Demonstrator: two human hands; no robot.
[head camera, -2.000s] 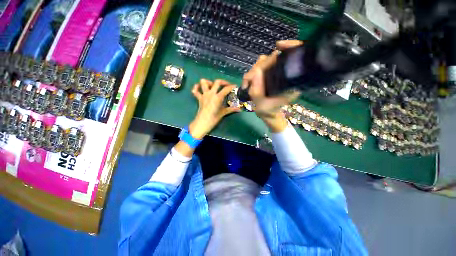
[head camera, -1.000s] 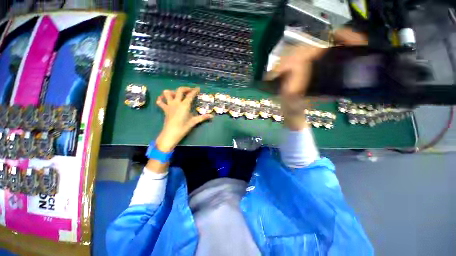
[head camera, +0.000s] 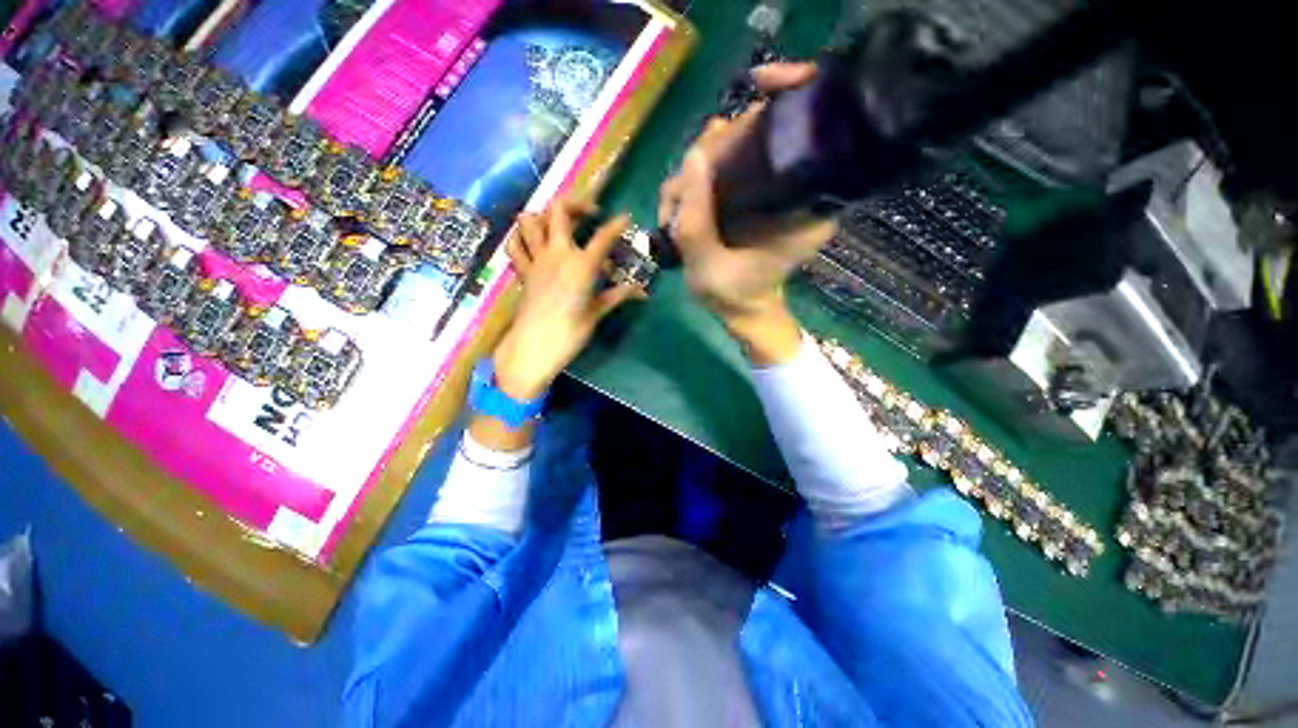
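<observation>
My right hand (head camera: 733, 235) is wrapped around the thick black electric screwdriver (head camera: 811, 150), whose narrow end points down and left. The tip is near a circuit board module (head camera: 636, 259) on the green mat. My left hand (head camera: 560, 292), with a blue wristband, is spread beside that module, fingers at its left edge; whether they grip it cannot be told. A row of linked-looking boards (head camera: 968, 455) runs along the mat to the right of my right forearm.
Rows of boards (head camera: 256, 228) lie on the printed carton (head camera: 413, 121) at left. A ridged clear tray (head camera: 911, 256) of dark parts lies behind my right hand. A silver-white screw feeder (head camera: 1096, 320) stands at right. Dense board rows (head camera: 1203, 505) lie at bench right. The black cable crosses top right.
The view has turned and shifted towards the carton. My right hand has brought the screwdriver from the feeder side to the module by my left hand. My left hand has moved to the separate module.
</observation>
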